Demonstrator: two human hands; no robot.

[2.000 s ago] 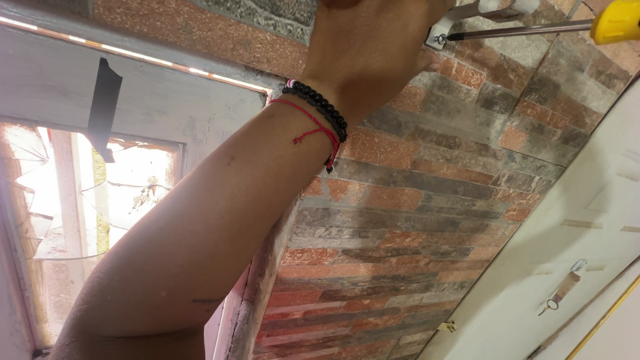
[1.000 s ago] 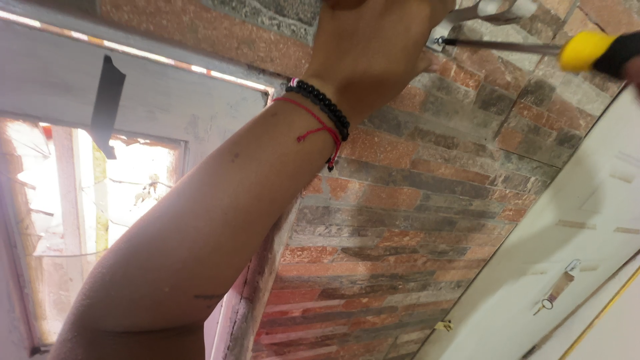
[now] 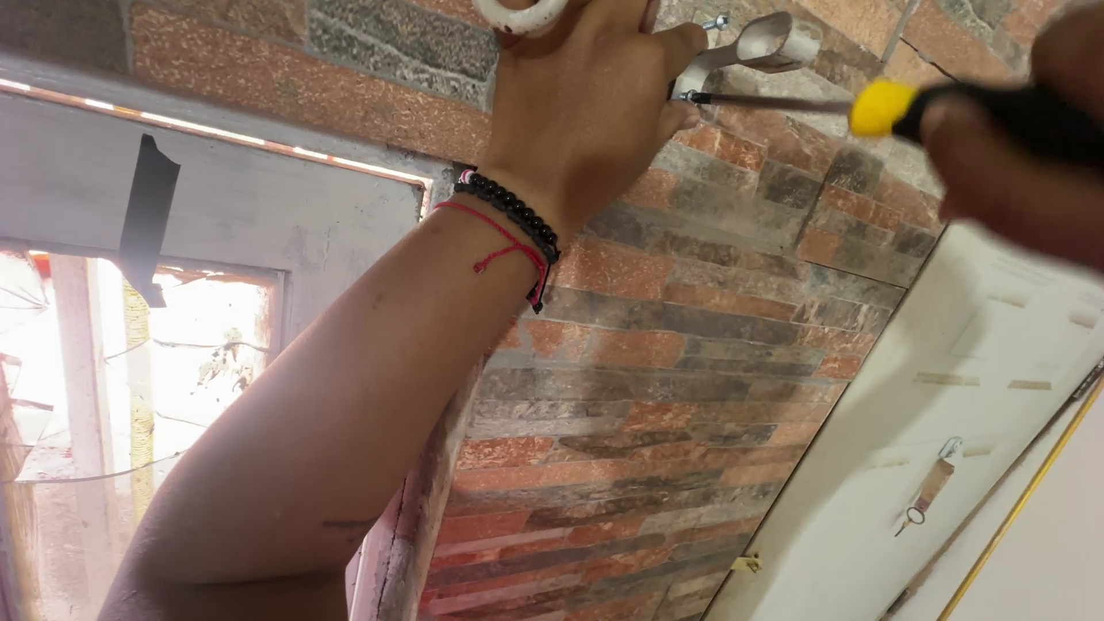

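Against the brick-patterned wall, my left hand [image 3: 582, 112] presses a white metal curtain rod bracket [image 3: 750, 52], its fingertips at the bracket's base. One screw [image 3: 714, 23] sticks out near its top; a second screw [image 3: 687, 97] is lower, by my thumb or finger. My right hand [image 3: 1009, 172], blurred at the right edge, grips the yellow and black handle of a screwdriver [image 3: 884, 108]. The screwdriver's dark tip meets the lower screw. A white ring [image 3: 522, 15] lies at the top edge beside my left hand, partly cut off.
A grey frame with a bright glass pane [image 3: 198, 345] and a strip of black tape [image 3: 148, 216] is at left. Stone-look tiles [image 3: 638, 414] cover the wall. At right stands a white door [image 3: 975, 371] with keys [image 3: 916, 515] hanging from its lock.
My right hand has come further into view on the screwdriver handle. My left hand stays at the bracket, and the screwdriver's tip remains at the lower screw.
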